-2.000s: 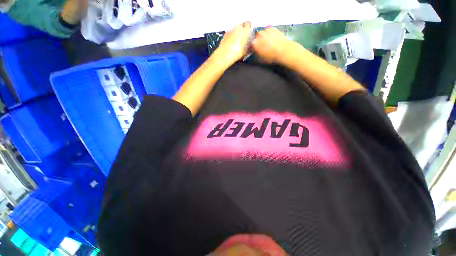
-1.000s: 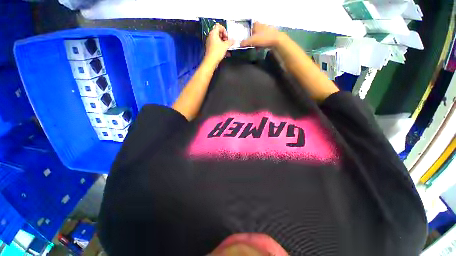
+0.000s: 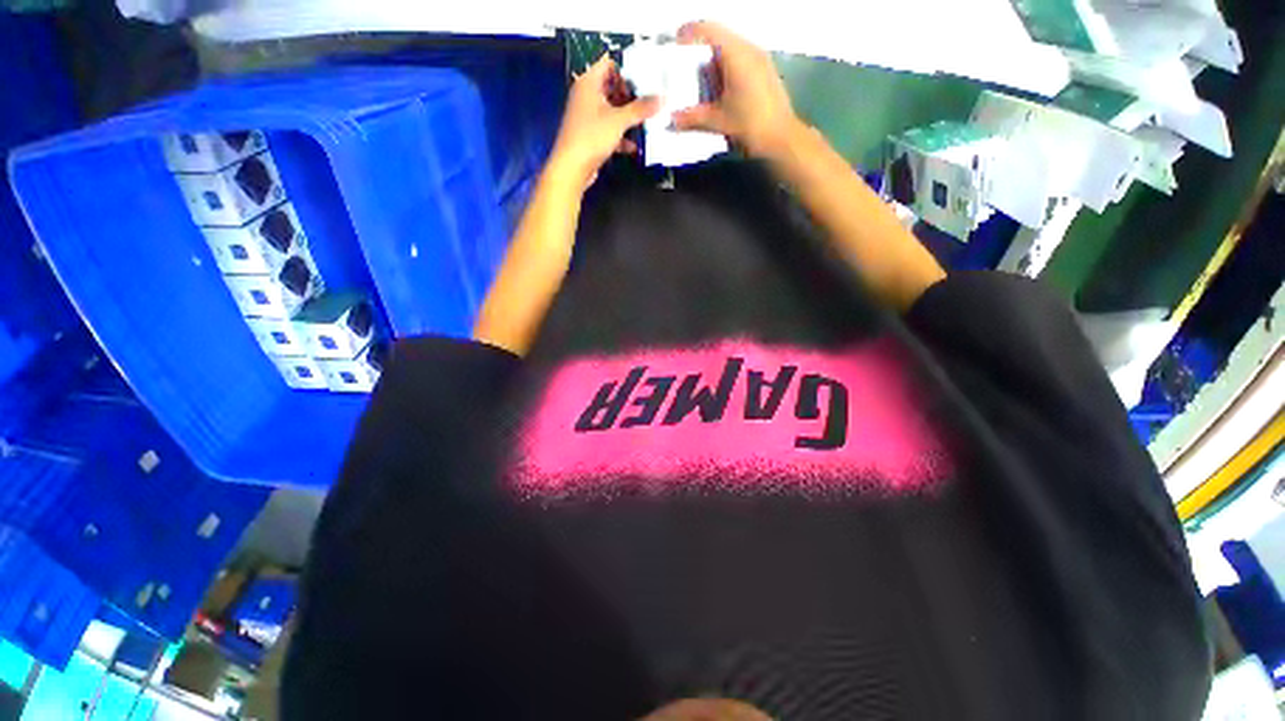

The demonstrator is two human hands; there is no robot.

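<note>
A small white carton (image 3: 668,88) is held between my two hands at the bench edge, at the top middle of the view. A white flap shows at its lower end. My left hand (image 3: 598,120) grips its left side with thumb and fingers. My right hand (image 3: 740,88) holds its right side, fingers over the top corner. The carton's inside and far side are hidden. Open cartons (image 3: 1036,141) with white flaps sticking out are piled at the bench edge on the right; one printed carton (image 3: 939,183) lies nearest.
A large blue tote (image 3: 409,183) stands on my left with finished cartons (image 3: 251,254) in rows along one side. More blue totes (image 3: 120,493) stand on the floor at the lower left. The bench has a white cover (image 3: 902,40) and a dark green surface (image 3: 832,106) at my edge.
The carton has turned and lifted between my hands, now showing a white face and flap. My right hand has moved up its side. The view has shifted slightly; the coworker's arm seen earlier is out of view.
</note>
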